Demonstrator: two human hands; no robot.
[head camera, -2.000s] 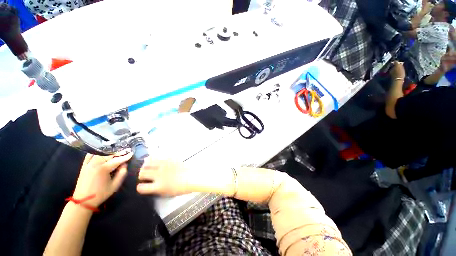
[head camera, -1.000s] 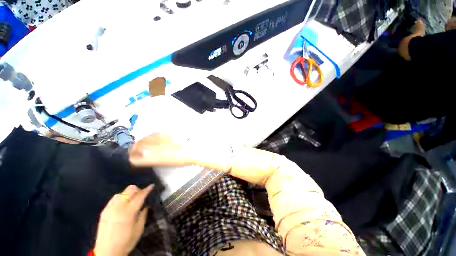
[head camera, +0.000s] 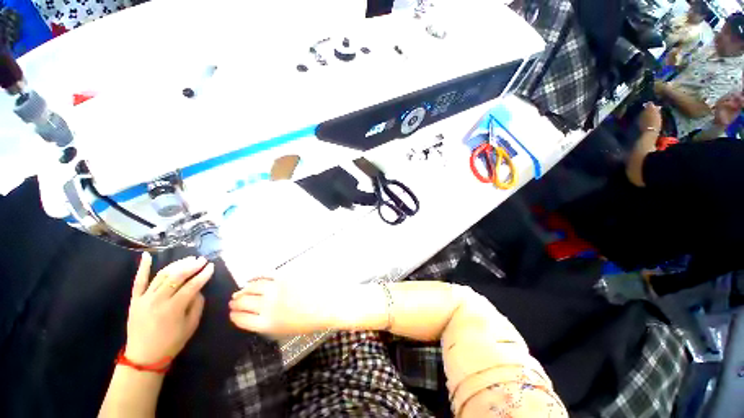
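A black fabric panel (head camera: 49, 302) lies under the left end of the sewing machine (head camera: 245, 90) and spreads over the left side, with a plaid part (head camera: 254, 382) near my lap. My left hand (head camera: 167, 306) lies flat on the black cloth just in front of the presser foot area (head camera: 183, 233), fingers pointing toward it. My right hand (head camera: 265, 306) rests at the cloth's right edge by the table's ruler-marked front edge, fingers bent; whether it grips the cloth I cannot tell.
Black shears (head camera: 393, 200) lie beside a dark flat object (head camera: 334, 186) and a brown piece (head camera: 285, 167). Red-and-orange-handled scissors (head camera: 493, 166) lie farther right. Plaid garments (head camera: 563, 73) hang at the machine's right end. Black and plaid cloth (head camera: 571, 359) is heaped at my right. People sit at the right.
My left hand has moved forward from lower on the cloth to the presser foot area. My right hand has shifted slightly from the needle area toward the front edge. The camera view has also shifted.
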